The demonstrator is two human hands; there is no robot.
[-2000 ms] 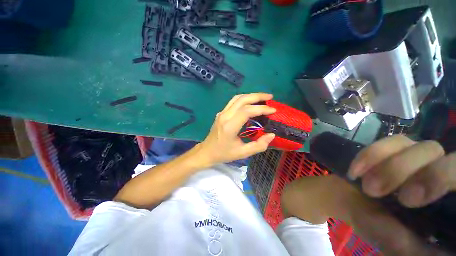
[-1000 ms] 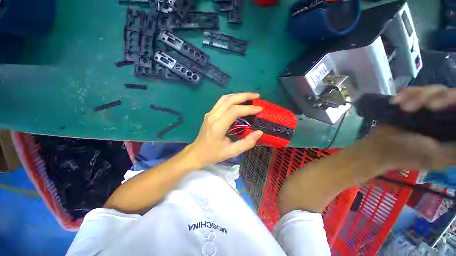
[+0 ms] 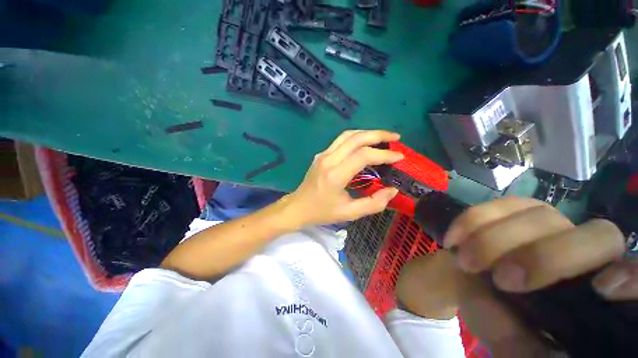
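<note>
My left hand (image 3: 348, 178) holds the red speaker body (image 3: 422, 168) at the bench's near edge, fingers over its open left end. Thin red and white lead wires (image 3: 365, 179) poke out of that end. A black strip panel (image 3: 401, 181) lies along the body's side. My right hand (image 3: 539, 245) grips the black electric screwdriver (image 3: 441, 213), partly blurred. The screwdriver's front end is at the right end of the strip panel. Its tip and any screw are hidden.
Loose strip panels (image 3: 288, 84) lie in a pile at the back, with thin black strips (image 3: 184, 127) nearer. The silver screw feeder (image 3: 553, 126) and a blue speaker body (image 3: 500, 36) stand right. Below are a parts bin (image 3: 78, 227) and a red crate (image 3: 392, 262).
The screwdriver was beside the screw feeder one second ago and has come back left onto the red speaker body. My left hand still holds the body. The camera view has shifted slightly.
</note>
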